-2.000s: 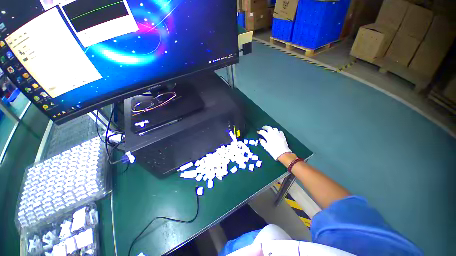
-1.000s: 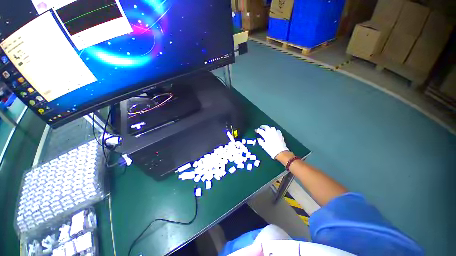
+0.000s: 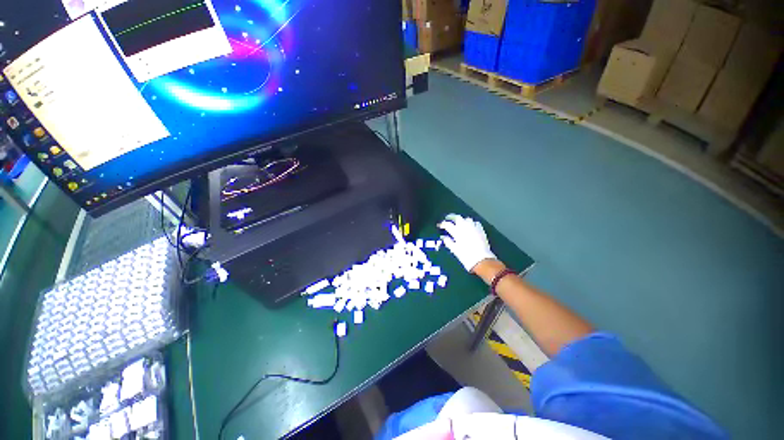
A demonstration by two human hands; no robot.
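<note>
My right hand [image 3: 467, 242], in a white glove, rests palm down at the bench's right corner, fingers bent. Whether something lies under it cannot be told. A loose pile of small white pieces [image 3: 378, 273] lies just left of it. One white piece [image 3: 341, 328] sits at the end of a thin black cable [image 3: 297, 377]. The white and pink curved headband [image 3: 507, 427] of a headset shows at the bottom edge, over my lap, cut off by the frame. My left hand is not in view.
A monitor [image 3: 258, 77] stands on a black computer box [image 3: 318, 245] behind the pile. At left are a filled tray [image 3: 107, 309] and a tray of jumbled white pieces [image 3: 103, 412]. Cartons [image 3: 679, 64] and blue boxes [image 3: 543, 39] stand across the floor.
The view has shifted slightly. My right hand stays at the same place on the bench, and the white pile looks unchanged.
</note>
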